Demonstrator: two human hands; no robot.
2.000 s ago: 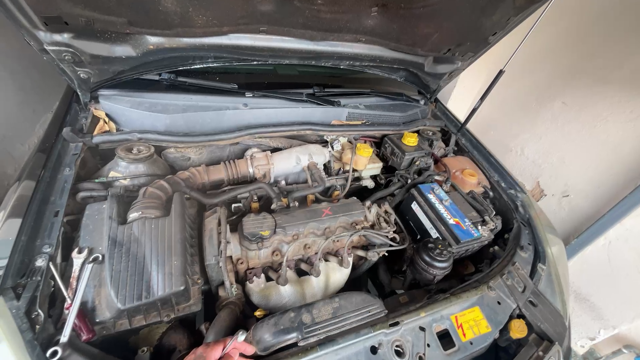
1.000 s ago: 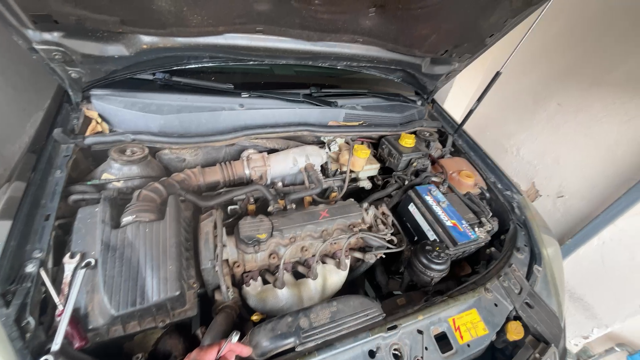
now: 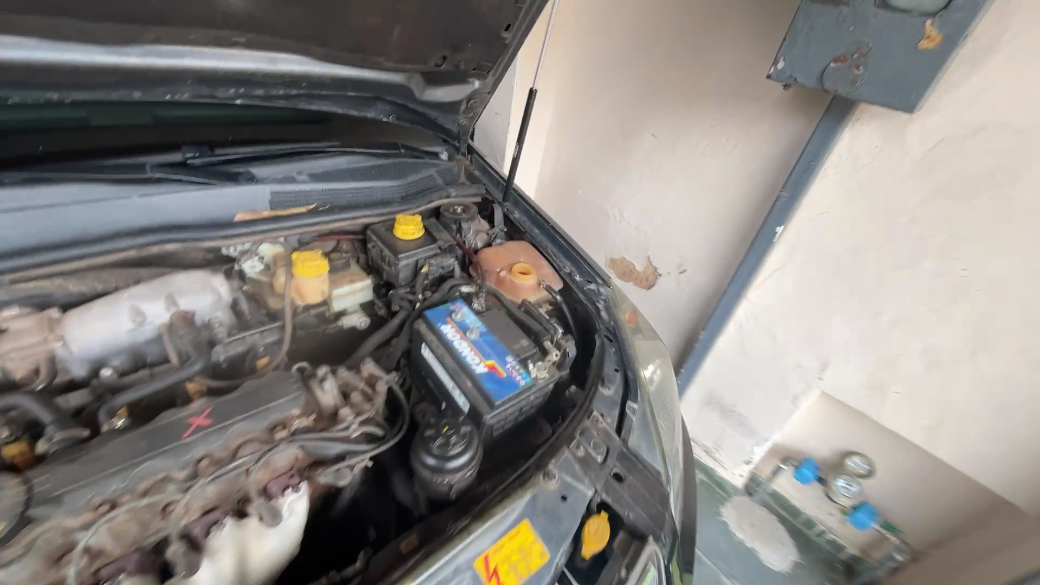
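Neither of my hands shows in the head view now. The open engine bay of a car fills the left and middle. A car battery [image 3: 483, 357] with a blue label sits at its right side, behind a round black reservoir [image 3: 445, 457]. The orange-brown coolant expansion tank [image 3: 497, 264] stands behind the battery, its filler neck uncapped. To its left are a black box with a yellow cap [image 3: 409, 227] and a brake fluid reservoir with a yellow cap [image 3: 309, 276]. The engine's valve cover [image 3: 175, 422], marked with a red X, lies at lower left.
The raised hood [image 3: 325, 49] hangs overhead beside a thin gas strut [image 3: 521, 146]. A pale wall [image 3: 691, 138] runs close along the car's right side, with a grey metal box [image 3: 873, 53] mounted on it. A water meter with pipes [image 3: 845, 489] and blue valve handles sits in a wall recess.
The view has swung right, toward the battery side and wall. A hand holding a metal tool at the bottom edge earlier, and the wrenches at left, are out of view now.
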